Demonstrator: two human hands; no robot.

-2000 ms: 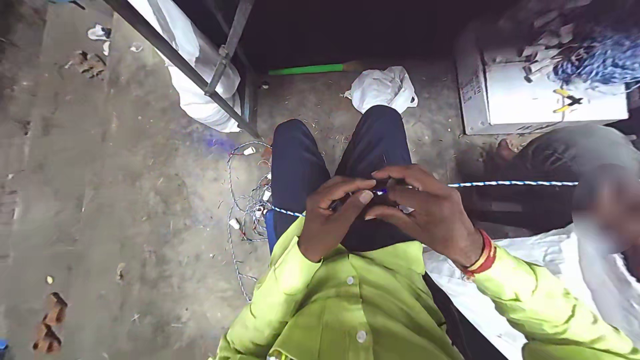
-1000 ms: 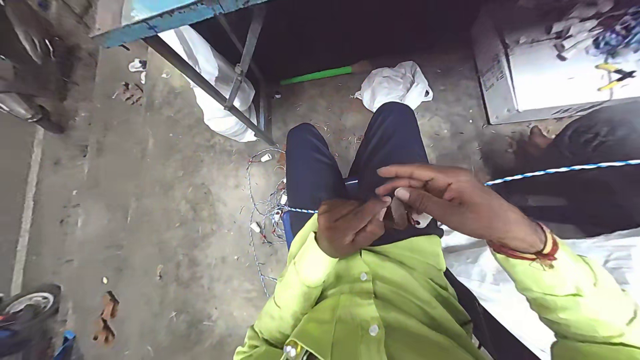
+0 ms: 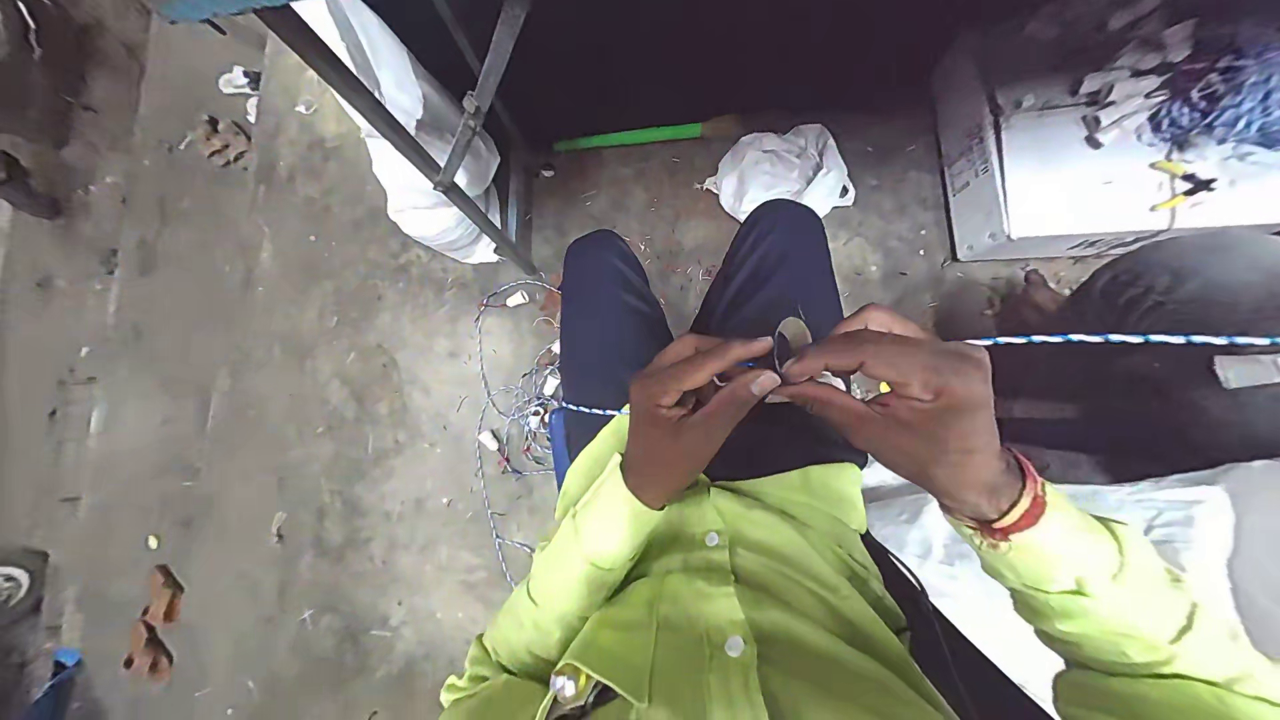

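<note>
Above my lap, my left hand (image 3: 700,405) and my right hand (image 3: 890,385) meet at the fingertips. Between them stands a small loop of thin tape or strip (image 3: 793,343), pinched by my right finger and thumb, with my left fingertips right beside it. A blue-and-white twisted wire (image 3: 1120,340) runs from behind my right hand to the right edge; its other side (image 3: 595,408) leaves my left wrist toward the floor. Something small and white shows under my right fingers. My fingers hide the wire between the hands. More wire with white connectors (image 3: 517,299) lies at my left.
A white box (image 3: 975,190) at the upper right bears yellow-handled pliers (image 3: 1180,185) and a heap of wires. Another person's leg (image 3: 1180,290) is beside it. White bags (image 3: 785,170), a metal frame (image 3: 470,120) and a green stick (image 3: 630,137) are ahead. Broken brick (image 3: 150,650) lies far left.
The loop of strip now shows between my fingertips; the earlier frames do not show it clearly. My right hand, laid across my left fingertips a second ago, now pinches beside them.
</note>
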